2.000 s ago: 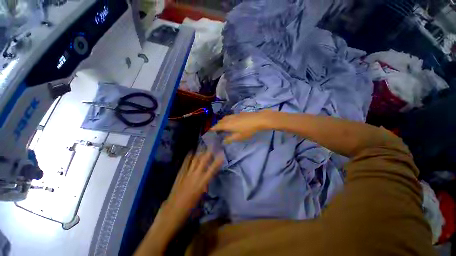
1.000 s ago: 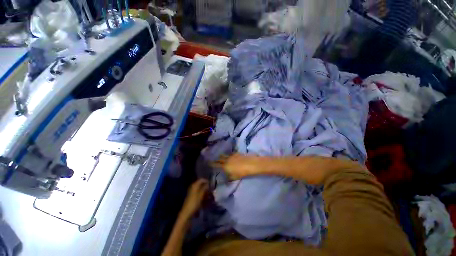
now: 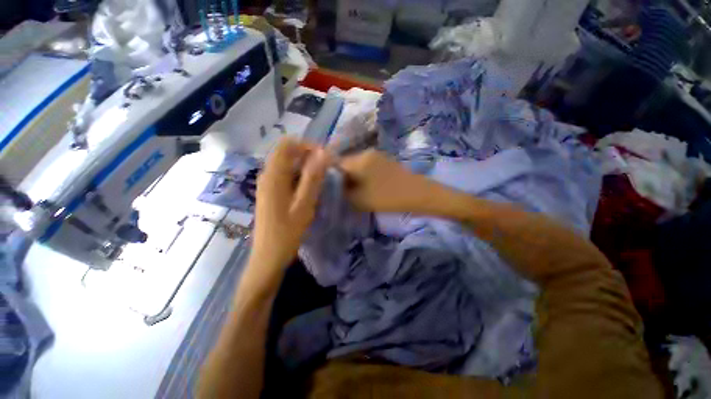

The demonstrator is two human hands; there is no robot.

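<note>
My left hand [image 3: 290, 187] and my right hand [image 3: 374, 181] are close together, raised at the table's right edge. Both grip a blue-grey garment piece [image 3: 335, 234] that hangs down between them towards my lap. The pinched part is blurred and partly hidden by my fingers. The large blue-grey garment bundle [image 3: 499, 117] lies behind and right of my hands. The white sewing machine [image 3: 148, 167] with "JACK" lettering stands left of my hands, with no cloth under its needle end.
A fabric scrap [image 3: 226, 187] lies on the machine bed; my left hand and forearm hide most of the scissors there. More blue-grey cloth [image 3: 17, 312] lies at the far left. White and red cloth [image 3: 643, 175] is heaped at right. Part of a person in a striped sleeve [image 3: 663, 39] shows at top right.
My hands have risen from low beside the table, lifting the garment piece's edge with them. My left hand now covers the scissors area. The view has shifted, showing more of the machine's left side.
</note>
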